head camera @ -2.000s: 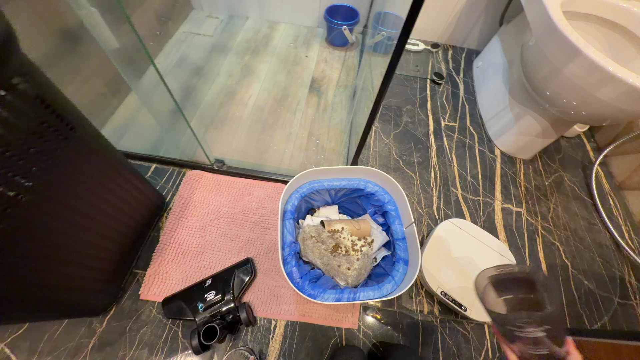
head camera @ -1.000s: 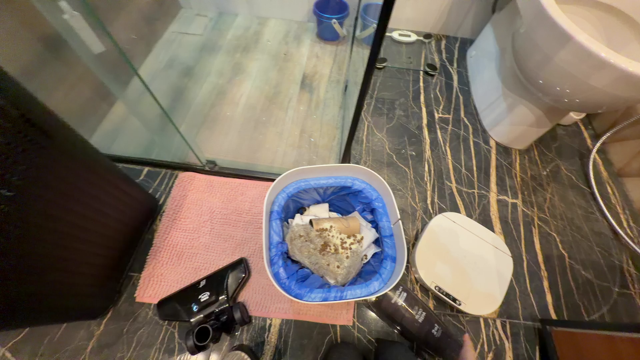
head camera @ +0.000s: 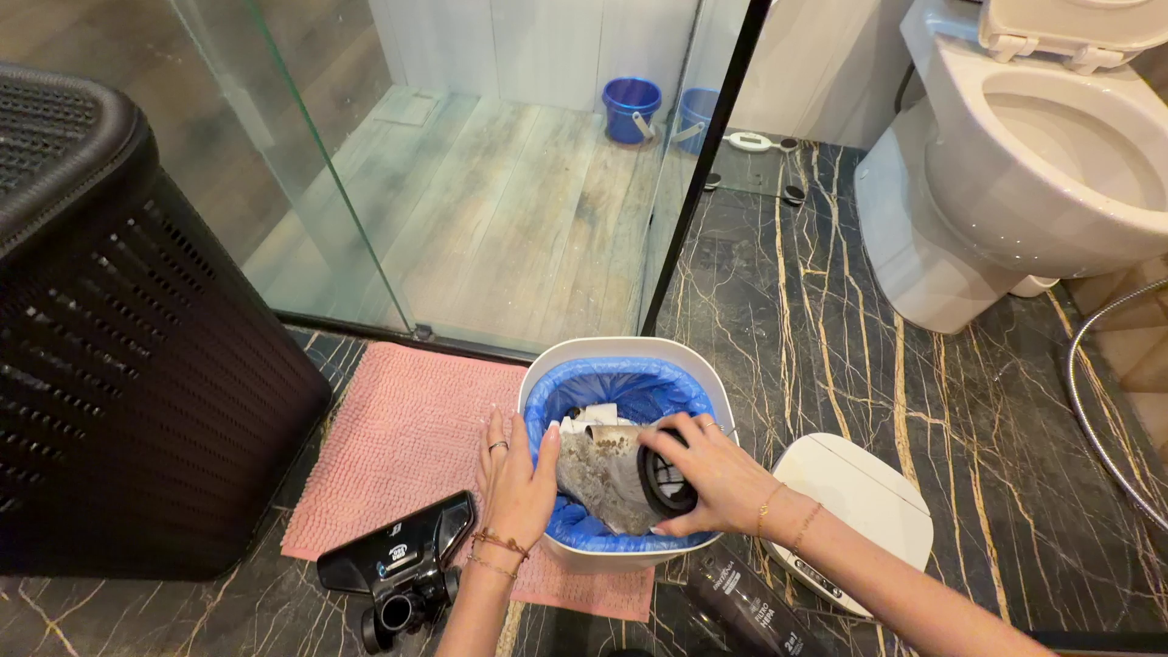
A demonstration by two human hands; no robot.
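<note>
My right hand [head camera: 698, 470] grips the black rim of a round pleated vacuum filter [head camera: 666, 473], tilted on its side over the white trash bin [head camera: 716, 374]. My left hand [head camera: 518, 465] rests with fingers spread at the bin's left rim, holding nothing. A blue bag [head camera: 639, 374] lines the bin. Inside lie grey dust and debris [head camera: 598, 479], white paper and a cardboard tube [head camera: 616, 436]. By the bin's lower right, a dark translucent vacuum dust cup [head camera: 748, 602] lies on the floor.
A black vacuum floor head [head camera: 401, 552] lies on the pink mat [head camera: 392, 438]. The bin's white lid [head camera: 853, 511] is at the right. Around stand a dark laundry hamper [head camera: 137, 365], glass shower panels with a black frame [head camera: 698, 182], a blue bucket [head camera: 631, 109] and a toilet [head camera: 995, 182].
Both hands have come over the bin, the right one now gripping the filter. The dust cup, held at the right two seconds ago, now lies beside the bin. The view has shifted.
</note>
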